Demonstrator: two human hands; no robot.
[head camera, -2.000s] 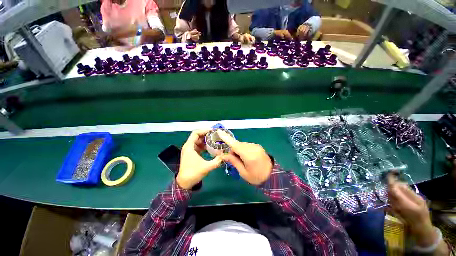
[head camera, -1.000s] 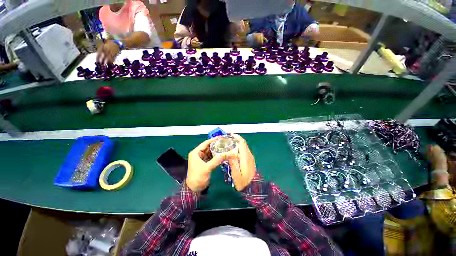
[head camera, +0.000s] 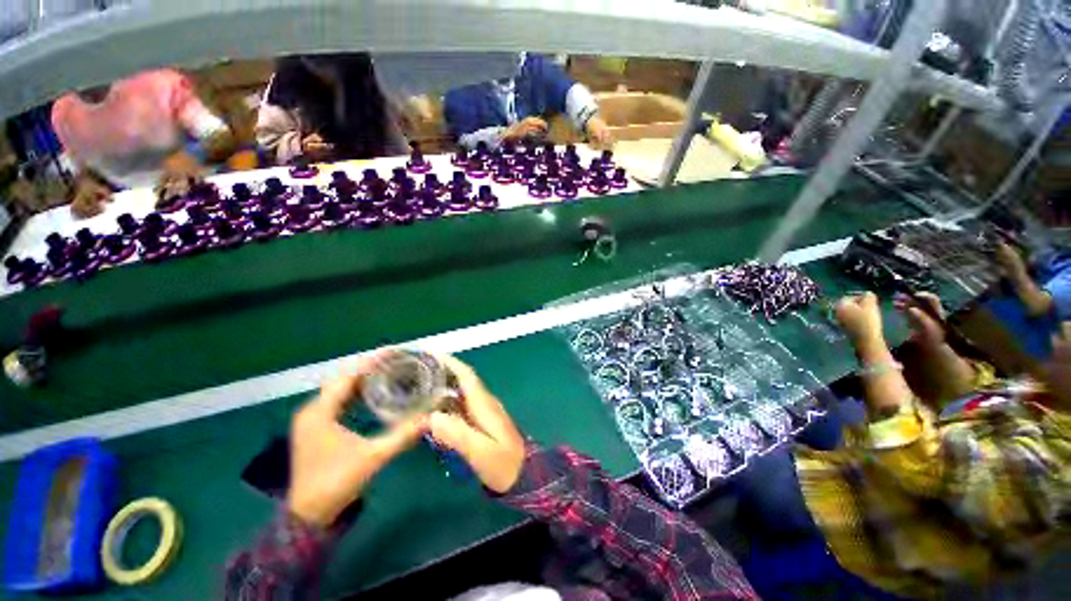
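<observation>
A round pale grey ring assembly (head camera: 403, 385) is held up over the green bench, left of the middle of the view. My left hand (head camera: 335, 448) grips its left and near side. My right hand (head camera: 479, 425) is on its right side, fingers curled by the ring's edge. The ring is slightly blurred. A little blue and some thin strands show below my right hand. The tape dispenser is not clearly visible behind my hands.
The blue parts bin (head camera: 26, 517) and masking tape roll (head camera: 142, 541) lie left. A dark phone (head camera: 269, 466) is partly behind my left hand. The clear blister tray (head camera: 693, 387), wire bundle (head camera: 766, 288) and a yellow-sleeved person (head camera: 928, 458) are right. Purple-black housings (head camera: 282, 209) stand beyond the belt (head camera: 470, 264).
The view has turned right, so the bench things sit further left and tilted. Both hands still hold the ring. The neighbour at right shows more fully, with hands over the bench.
</observation>
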